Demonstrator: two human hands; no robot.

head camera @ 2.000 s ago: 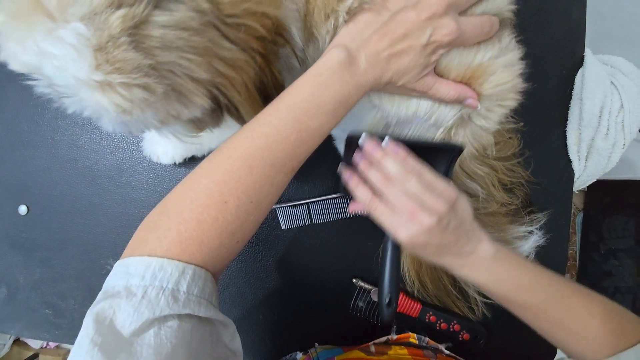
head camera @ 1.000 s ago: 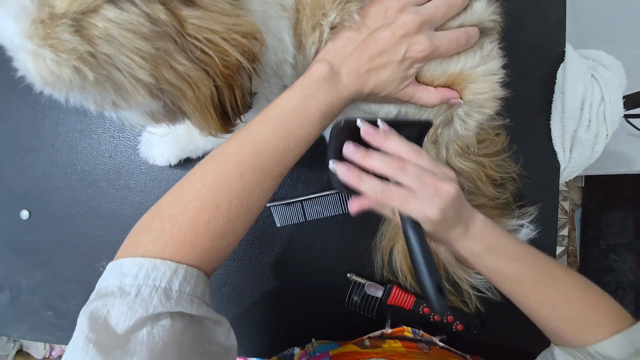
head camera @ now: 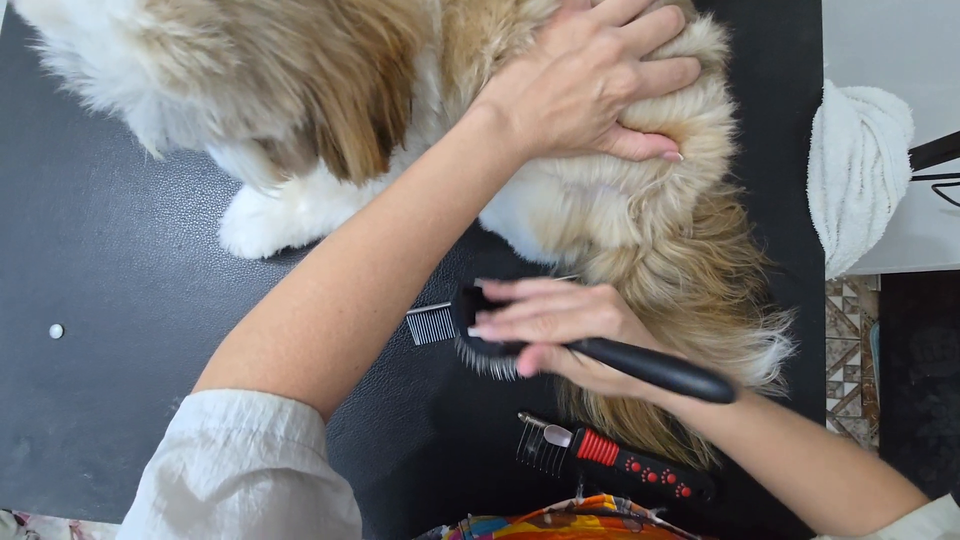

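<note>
A long-haired tan and white dog (head camera: 622, 195) lies on a black table. My left hand (head camera: 600, 82) rests on its flank near the hindquarters, fingers spread on the fur, holding no tool. Just below the dog's belly, my right hand (head camera: 570, 322) grips a black pin brush (head camera: 652, 367) by its head, with the handle pointing right under the wrist. The brush's pins point down and to the left, off the fur. A metal comb (head camera: 430, 324) lies on the table, partly hidden behind the brush head.
A dematting rake with a red and black handle (head camera: 600, 454) lies near the table's front edge. A white towel (head camera: 859, 176) hangs at the right beside a light surface. The black table (head camera: 150, 420) bears a small round white object (head camera: 56, 331) at left. Colourful cloth (head camera: 585, 521) shows below.
My right hand has moved down with the brush, away from the dog's belly, and the brush handle has swung from pointing down to pointing right. My left hand stays on the dog.
</note>
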